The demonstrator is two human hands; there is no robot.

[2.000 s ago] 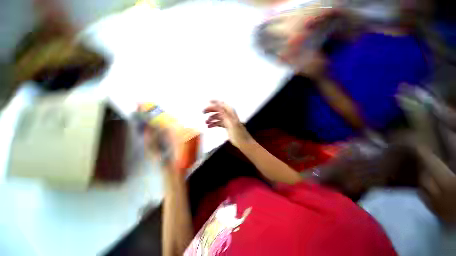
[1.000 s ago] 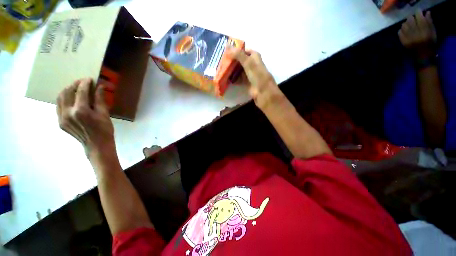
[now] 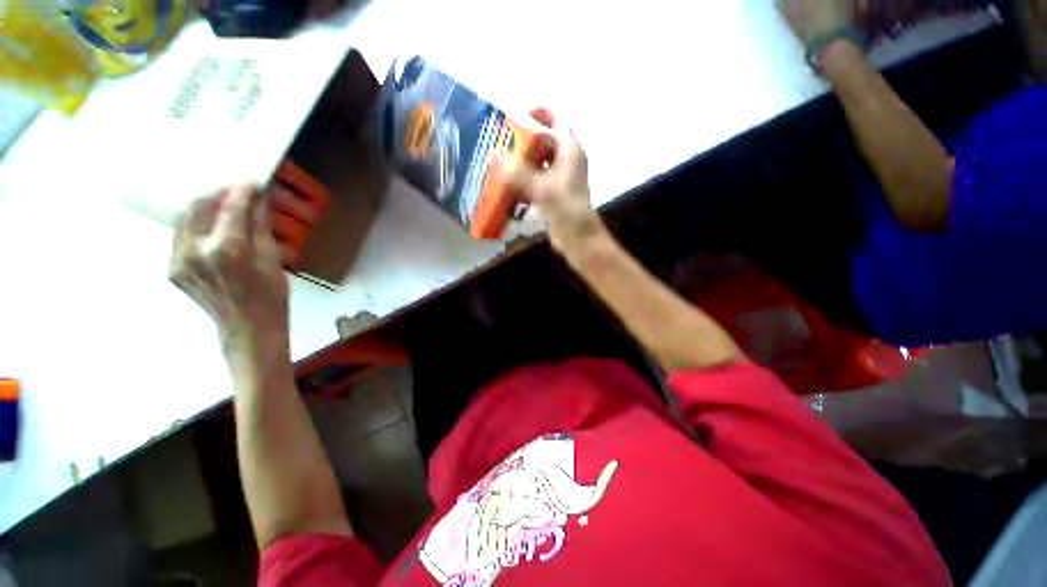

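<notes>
My right hand (image 3: 553, 184) holds a retail box (image 3: 442, 143) by its orange end. The box's dark front with an orange coiled cord picture faces up, and its far end is close to the carton's opening. The shipping carton (image 3: 218, 115) is plain brown with printing and lies on the white table with its open end towards the box. Orange boxes (image 3: 296, 212) show inside it. My left hand (image 3: 233, 247) grips the carton's near edge at the opening; its fingertips are partly hidden.
A person in blue sits at the right, with a forearm (image 3: 884, 138) at the table (image 3: 677, 69). Yellow items (image 3: 126, 29) and a black object (image 3: 255, 12) lie at the back left. A dark blue and orange thing (image 3: 8, 419) is at the left edge.
From a blurred view, both hands came to the carton and box. Since one second ago, the box has turned more upright in view and come closer to the carton opening. The neighbour's arm has moved further over the table.
</notes>
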